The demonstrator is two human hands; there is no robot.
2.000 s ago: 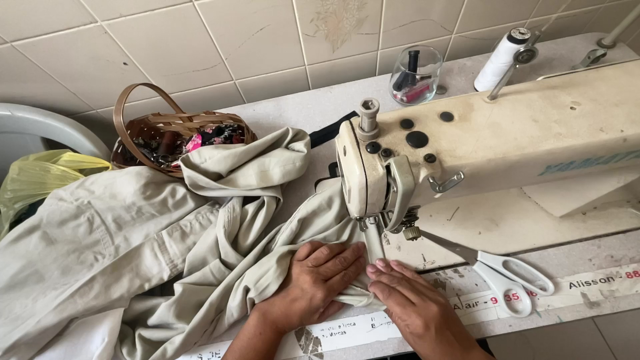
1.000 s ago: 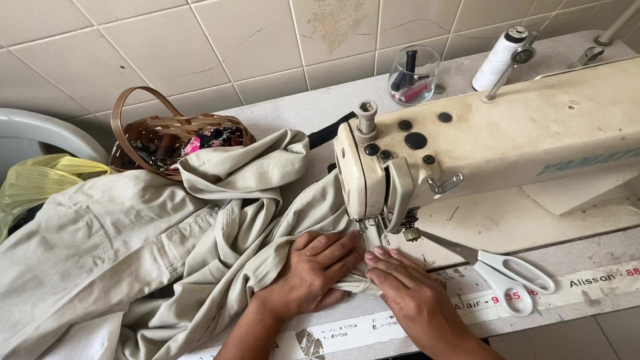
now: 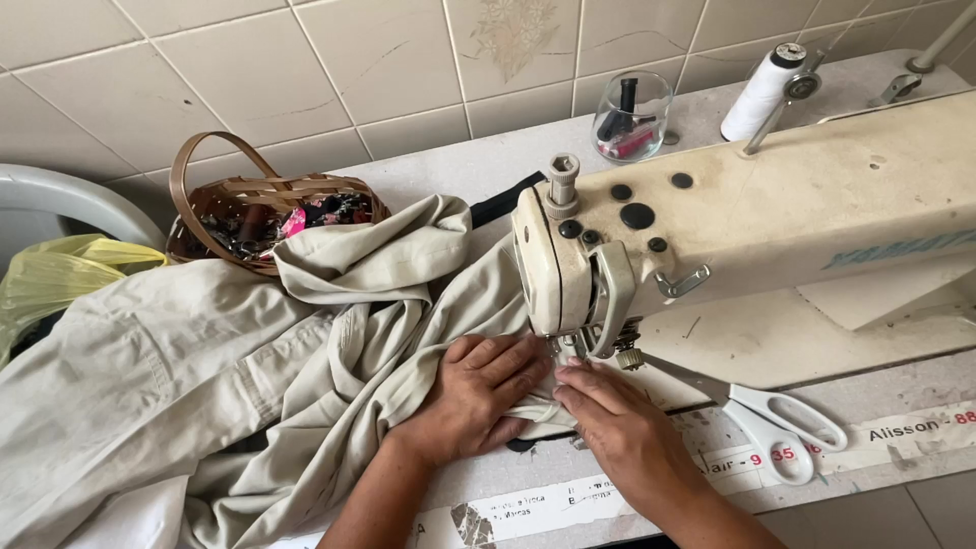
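Note:
Light grey-green fabric lies bunched over the left of the table and runs under the head of a cream Yamata sewing machine. My left hand rests flat on this fabric, just left of the presser foot. Close to the foot on its near side, my right hand presses the cloth's edge with its fingertips. The fingers of the two hands nearly meet. The needle's tip and the stitching are too small to make out.
White-handled scissors lie right of my right hand. Behind stand a wicker basket, a glass holding small items and a white thread cone. A grey tub and yellow plastic bag are at left.

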